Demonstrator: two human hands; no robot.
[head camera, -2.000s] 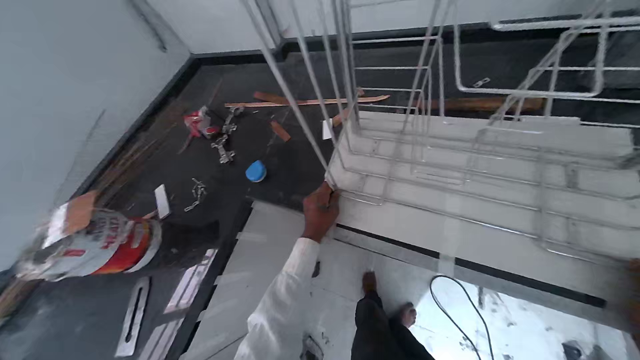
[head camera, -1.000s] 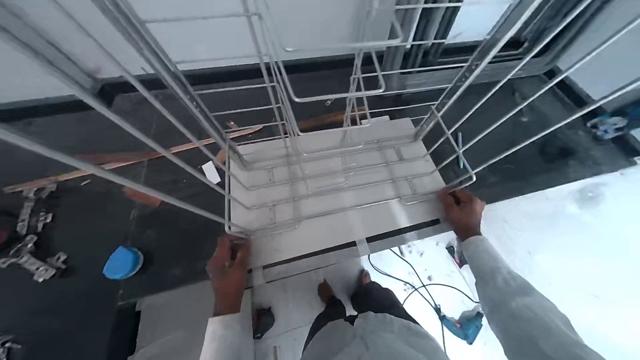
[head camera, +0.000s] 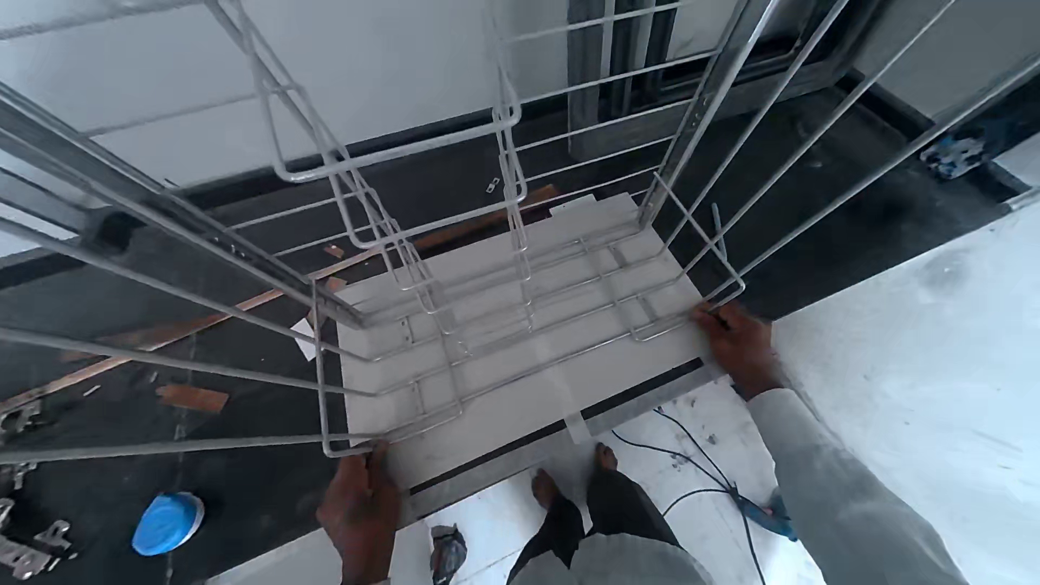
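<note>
A tall metal wire rack (head camera: 487, 390) with several tiers of bent rods stands over a white board (head camera: 520, 422). At its lower left front corner, my left hand (head camera: 361, 512) grips the bottom rod. On the other side, my right hand (head camera: 738, 345) has its fingers closed round the lower right front corner of the same rack. The rack's upright side rails run up past both sides of the view. Some fingertips are hidden behind the rods.
Metal hinges (head camera: 36, 540), a blue round lid (head camera: 168, 522) and a long wood strip (head camera: 162, 344) lie on the dark surface at left. A blue corded tool (head camera: 772, 516) rests on the floor, its black cable (head camera: 699, 455) looping near my feet. A white surface (head camera: 918, 366) borders the right.
Two seconds ago only my left hand showed plainly at the rack; my right hand now holds its other corner. Since one second ago, the rack appears more tilted in view, its left corner lower.
</note>
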